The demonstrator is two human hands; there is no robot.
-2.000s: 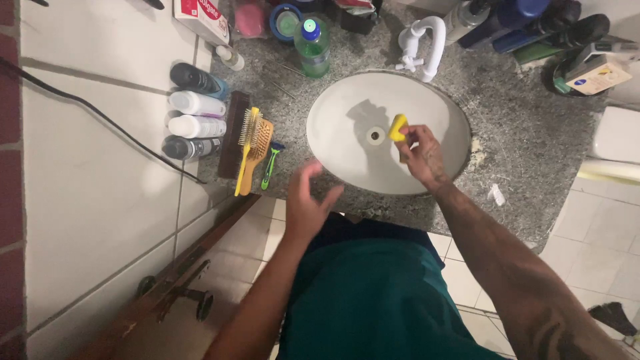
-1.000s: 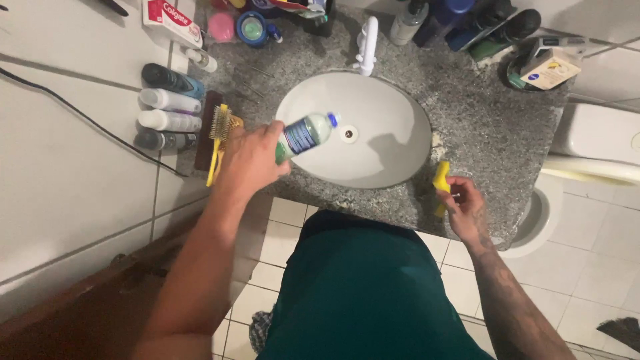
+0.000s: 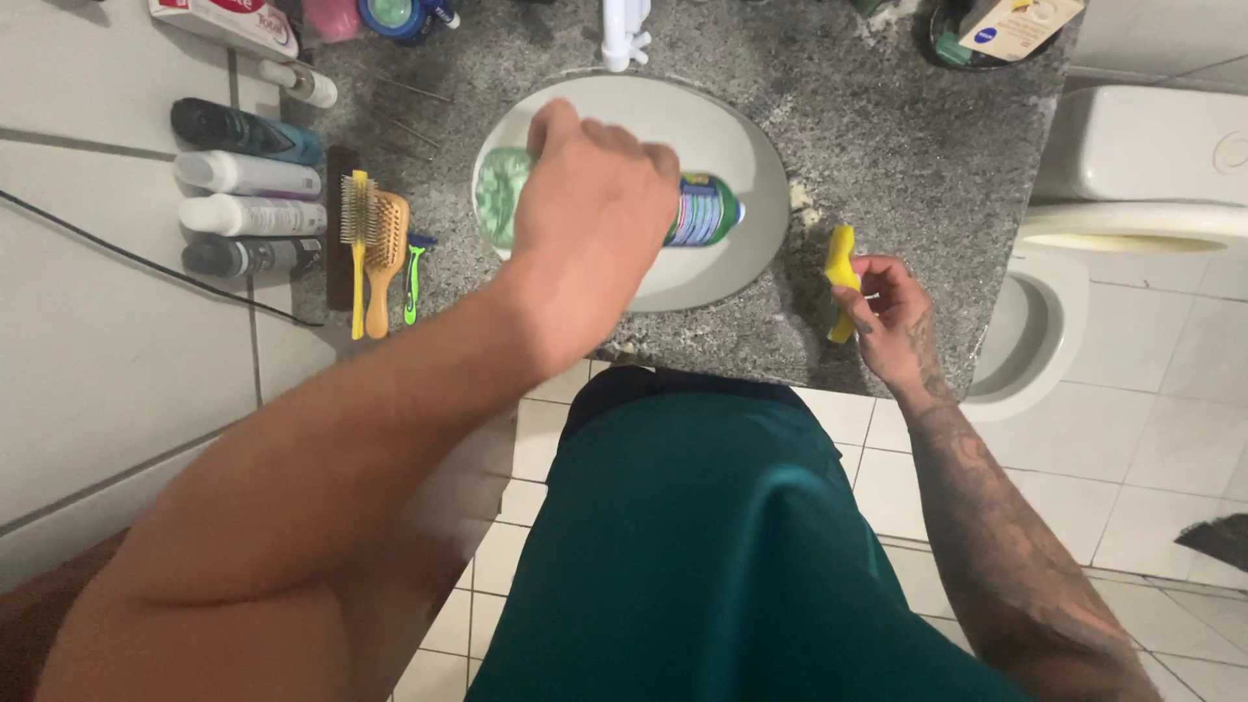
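My left hand [image 3: 600,210] grips a green plastic bottle [image 3: 707,210] over the white oval sink basin [image 3: 721,127]. The bottle lies nearly level, its blue-and-white cap end pointing right and its clear green base to the left of my fingers. My right hand [image 3: 892,312] pinches a yellow sponge [image 3: 840,268] above the granite countertop, to the right of the basin. The drain is hidden behind my left hand and the bottle. A white faucet [image 3: 622,34] stands at the far side of the basin.
Left of the basin lie a yellow hairbrush [image 3: 358,253], a wooden paddle brush [image 3: 387,263] and a green razor [image 3: 413,278]. Several toiletry bottles [image 3: 249,175] line the wall side. A toothpaste box [image 3: 229,24] is at the back left. Right of the granite countertop [image 3: 936,166] is a toilet [image 3: 1033,341].
The bottle stood behind the basin two seconds ago; my left hand took hold of it and has moved right with it, over the basin. My right hand has moved from the basin to its right side.
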